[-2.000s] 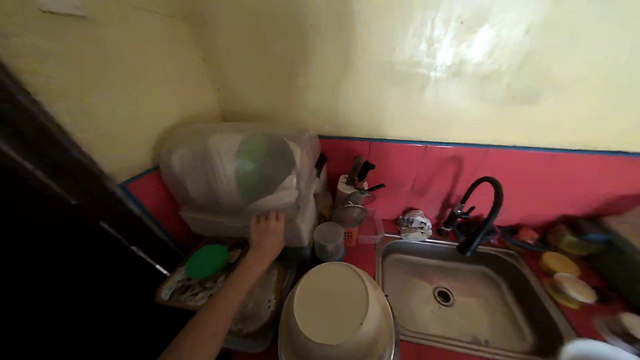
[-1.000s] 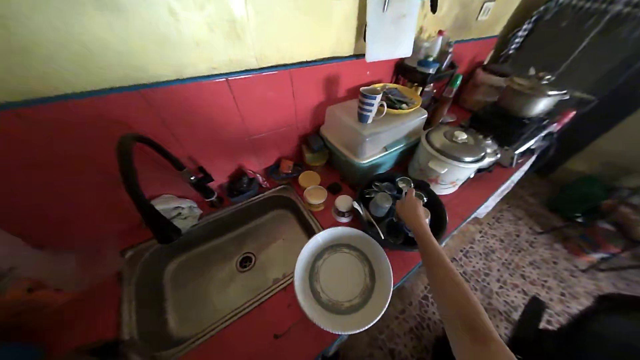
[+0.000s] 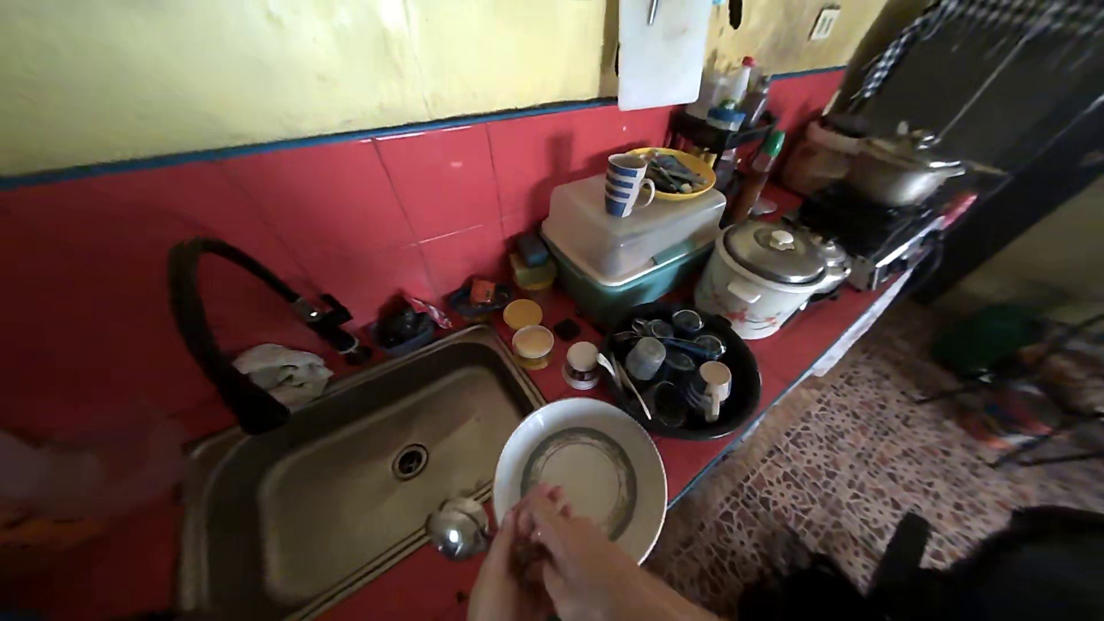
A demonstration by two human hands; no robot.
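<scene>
My left hand (image 3: 504, 561) and my right hand (image 3: 578, 556) are together at the bottom centre, over the near-left edge of a white plate (image 3: 586, 448) with a grey patterned ring. Their fingers meet, and whatever lies between them is hidden. Just left of my left hand is a shiny rounded metal utensil (image 3: 457, 528), perhaps a ladle head; whether a hand grips it cannot be seen. Beyond the plate, a black basin (image 3: 743, 405) holds several glasses, a pale mug (image 3: 714, 384) and utensils. To the left lies the steel sink (image 3: 345, 509) under a black faucet (image 3: 194, 302).
Small lidded tubs (image 3: 532, 343) and a small jar (image 3: 582, 362) stand between sink and basin. Behind them is a green box with a clear lid (image 3: 638, 224), bearing a striped mug (image 3: 624, 185) and a yellow plate (image 3: 703, 164). A rice cooker (image 3: 746, 285) and a stove (image 3: 880, 250) are further right.
My right hand has left the black basin and come back over the plate, where my left hand has come into view. The shiny metal utensil now shows beside them.
</scene>
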